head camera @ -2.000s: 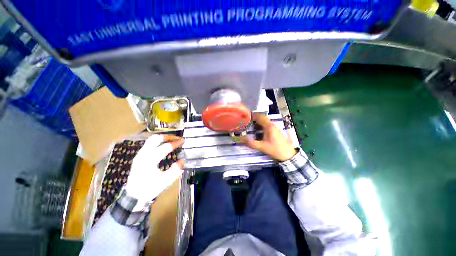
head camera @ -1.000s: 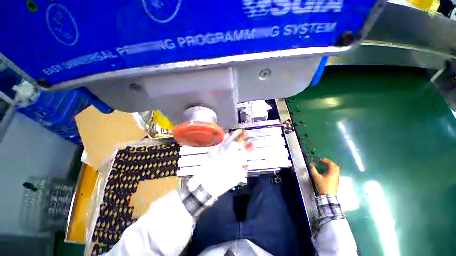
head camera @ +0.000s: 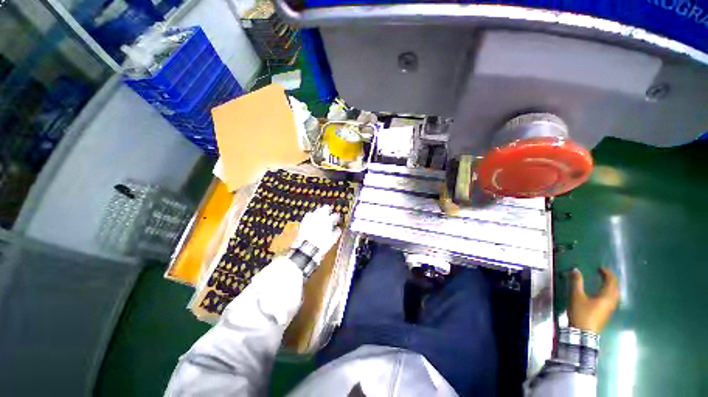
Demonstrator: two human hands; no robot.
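Note:
Small dark parts with gold areas (head camera: 291, 190) lie in rows on the tan tray sheet at left. My left hand (head camera: 317, 227), in a white glove, lies over the right side of the rows; its fingertips are blurred and I cannot tell whether they hold a part. My right hand (head camera: 594, 302), which looks bare, is over the green surface (head camera: 660, 256) with thumb and fingers apart and nothing visible between them. A small fixture (head camera: 463, 178) stands on the slotted metal table (head camera: 450, 225), partly hidden by the red knob.
The red knob (head camera: 536, 167) hangs under the machine head (head camera: 388, 70) above the table. A yellow can (head camera: 342, 144) sits in a metal tray behind the parts, beside a tan cardboard flap (head camera: 258, 136). Small dark parts lie along the green surface's left edge. Blue crates (head camera: 186, 85) stand upper left.
The view has turned left. My left hand has moved from over the slotted table to the rows of parts. My right hand, at the table fixture two seconds ago, stays over the green surface, its fingers now spread.

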